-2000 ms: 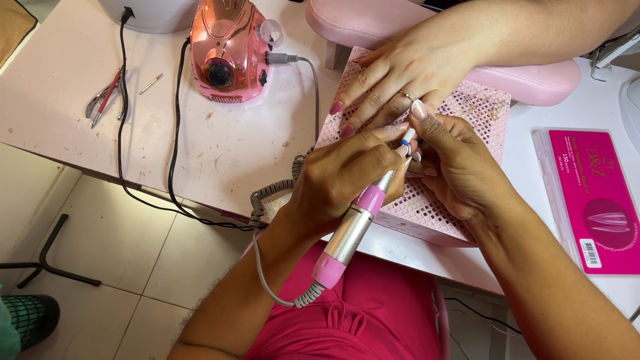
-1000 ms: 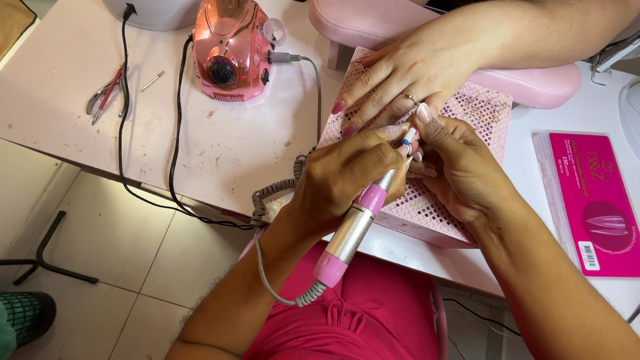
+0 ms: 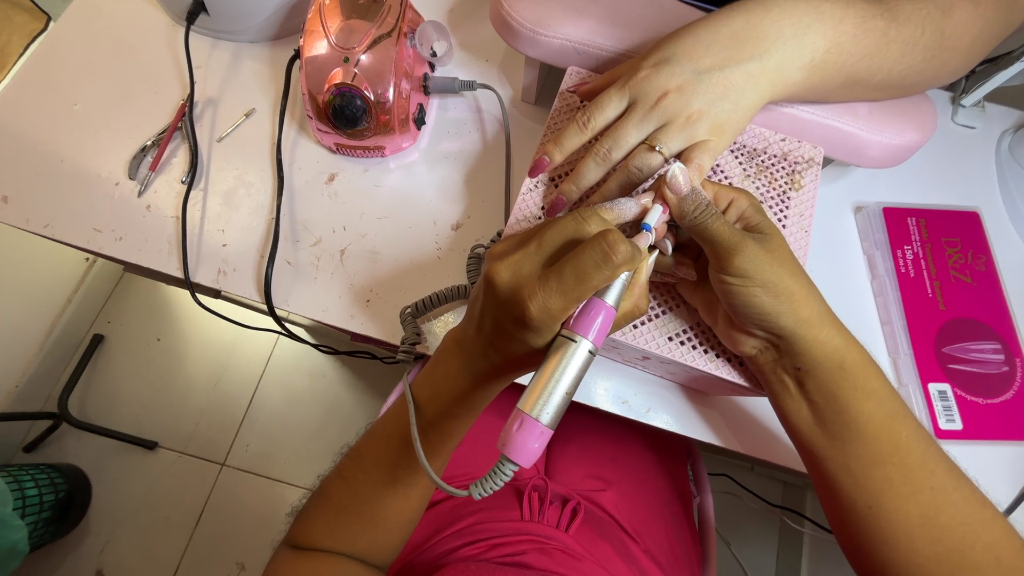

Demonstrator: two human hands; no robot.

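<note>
My left hand (image 3: 552, 280) is shut on a pink and silver electric nail drill handpiece (image 3: 560, 376), tilted with its white bit with a blue band (image 3: 652, 220) at a nail of the other person's hand (image 3: 680, 80). My right hand (image 3: 736, 264) grips a finger of that hand, thumb on top; the finger is mostly hidden. Other fingers of the person's hand, with dark pink nails and a ring (image 3: 654, 146), lie over a pink perforated dust collector (image 3: 788, 172). White dust coats my fingertips.
A coiled cord (image 3: 436, 300) runs from the handpiece toward a metallic pink drill unit (image 3: 360, 80). Nippers (image 3: 160, 148) and a small metal bit (image 3: 236, 126) lie at left. A pink armrest (image 3: 864, 132) supports the person's arm; a nail-tip box (image 3: 948, 320) lies at right.
</note>
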